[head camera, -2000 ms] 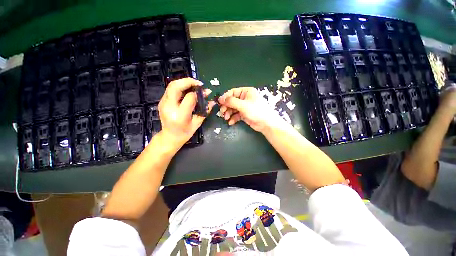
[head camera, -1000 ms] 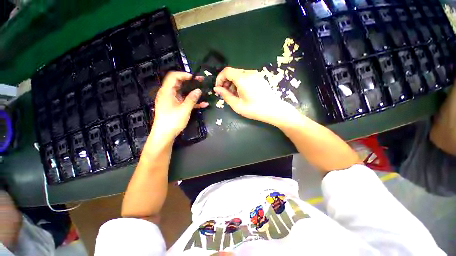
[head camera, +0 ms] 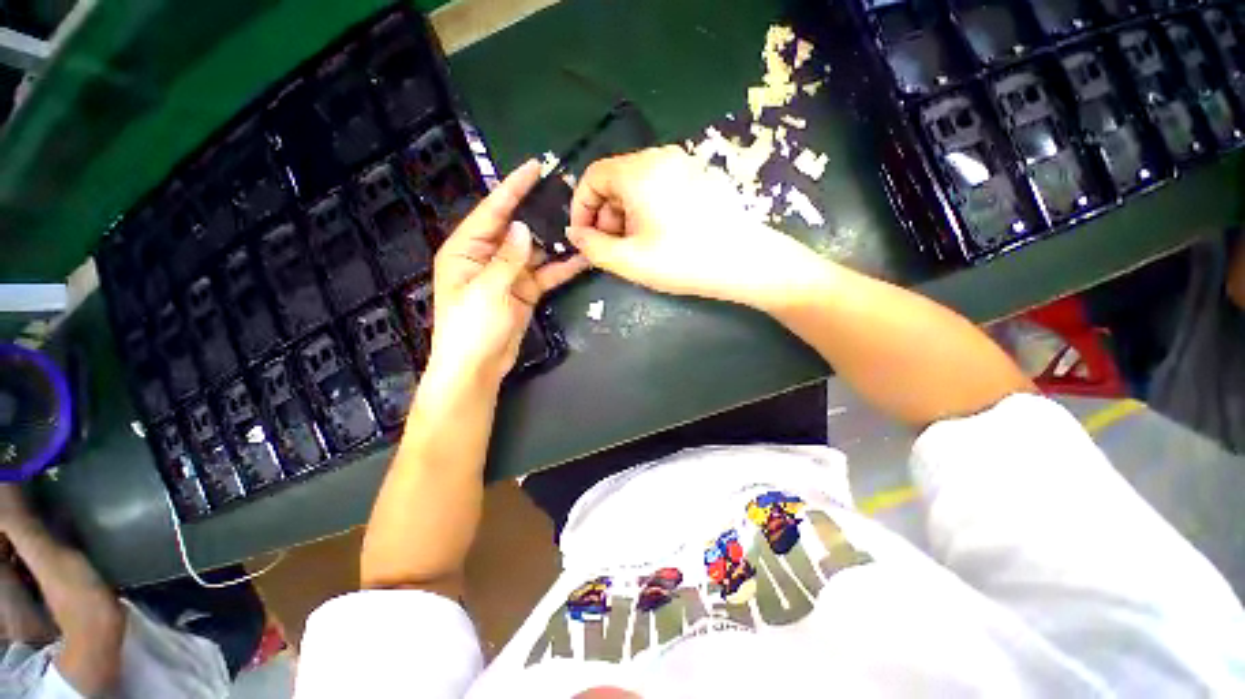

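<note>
My left hand (head camera: 488,266) holds a black housing (head camera: 549,212) between thumb and fingers, between the two trays. My right hand (head camera: 642,225) is at the housing's right side, its thumb and index finger pinched together; whether a small piece is between them cannot be told. Another dark, thin-edged shape (head camera: 601,134) lies just beyond the hands, too blurred to name. Small pale pieces (head camera: 773,137) lie in a loose pile right of my right hand, and a stray piece (head camera: 595,310) lies below the hands.
A black blister tray (head camera: 260,307) with housings in its pockets is at the left. Another filled tray (head camera: 942,205) is at the upper right, cut off by the picture's edge. A purple-rimmed fan (head camera: 55,410), a white cable (head camera: 182,539) and a neighbour's arm (head camera: 68,587) show at the left.
The view has tilted and shifted, so the trays sit rotated and the fan shows more. My left fingers have opened out straighter along the housing. My right hand stays beside it.
</note>
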